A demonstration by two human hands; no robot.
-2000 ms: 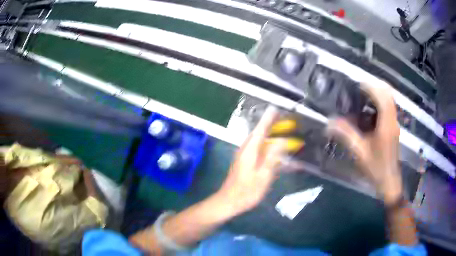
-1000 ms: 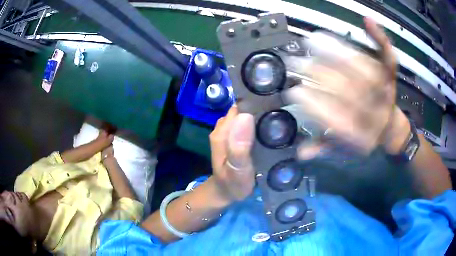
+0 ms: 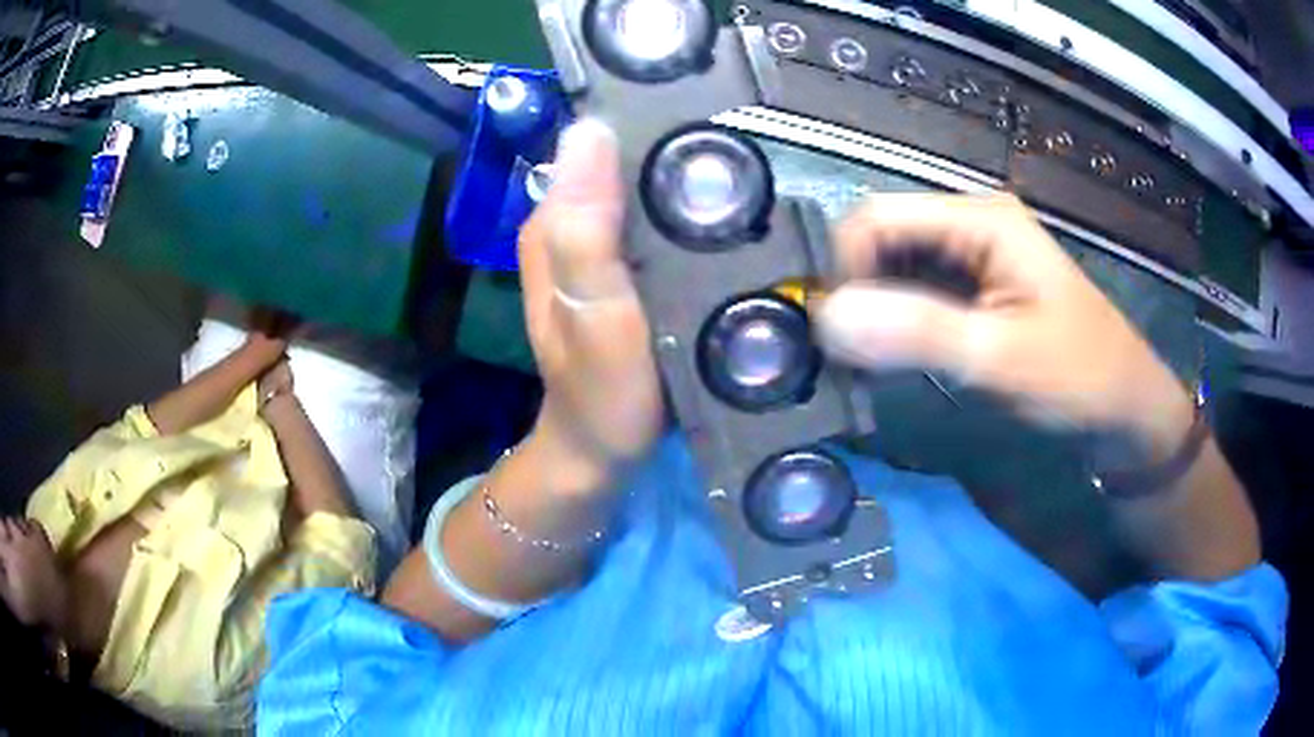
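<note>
A long grey bracket (image 3: 749,418) is held upright in front of my chest. It carries several round lens-like units (image 3: 760,350) with black rings and shiny pale-violet centres. Its top end is cut off by the picture's edge. My left hand (image 3: 588,310) grips its left edge, thumb on the front face. My right hand (image 3: 980,310) is at the bracket's right edge beside the third unit, its fingertips blurred. A small yellow piece (image 3: 793,292) shows between those fingertips and the unit's upper rim; whether the fingers pinch it is hard to tell.
A blue bin (image 3: 483,187) with white-capped bottles stands behind my left hand. Brown-grey line plates (image 3: 937,89) lie along the rail at the upper right. A person in yellow (image 3: 216,533) sits at the left beside a green bench (image 3: 310,216). A grey post crosses the upper left.
The bracket has shifted up and slightly left in view, with my left hand. My right hand has come down from the upper units to the third one. The yellow piece now shows there.
</note>
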